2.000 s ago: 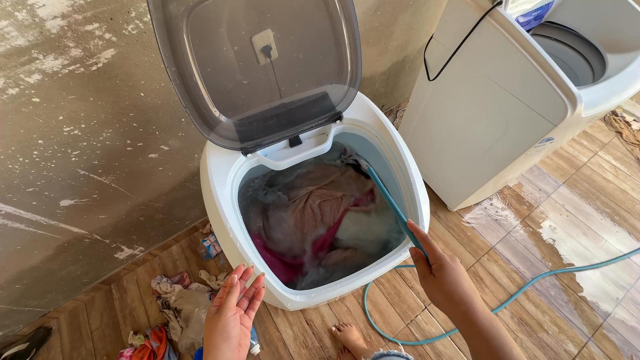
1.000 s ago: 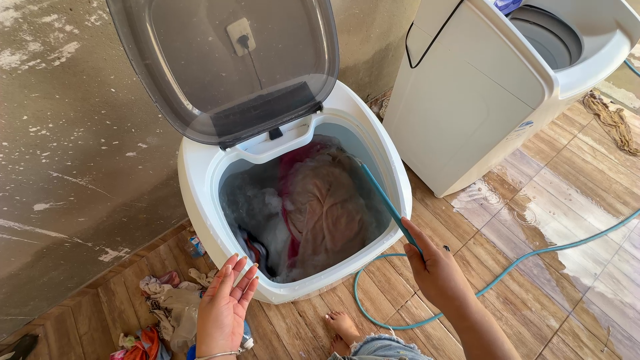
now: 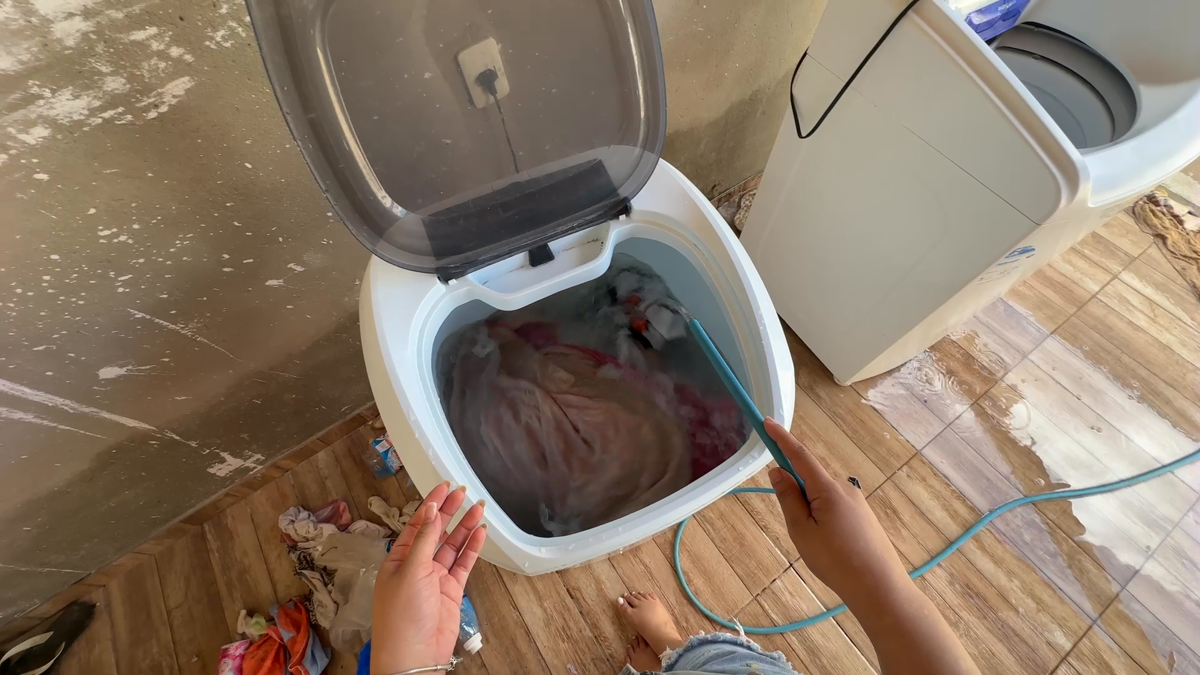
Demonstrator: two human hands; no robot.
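Note:
A teal hose (image 3: 727, 375) is in my right hand (image 3: 825, 511), which is closed around it at the near right rim of a white top-loading washing machine (image 3: 394, 375). The hose's far end points into the tub, and a thin stream of water seems to leave it. Murky water fills the tub around soaked clothes (image 3: 572, 422), beige and magenta, with a red, black and white piece near the back. My left hand (image 3: 431, 572) is palm up with fingers apart beside the near left rim, holding nothing. The tinted lid (image 3: 487, 103) stands raised against the wall side.
A second white machine (image 3: 919, 197) stands at the right, its top open. Loose clothes (image 3: 328, 572) and a small bottle (image 3: 469, 623) lie on the floor at the left. The hose loops over the wood-look floor, past puddles (image 3: 1078, 441). My bare foot (image 3: 647, 619) is close to the machine.
The clothes in the tub have shifted and turned; the red, black and white piece now shows near the back. My right hand keeps its hold on the hose, and my left hand stays beside the rim.

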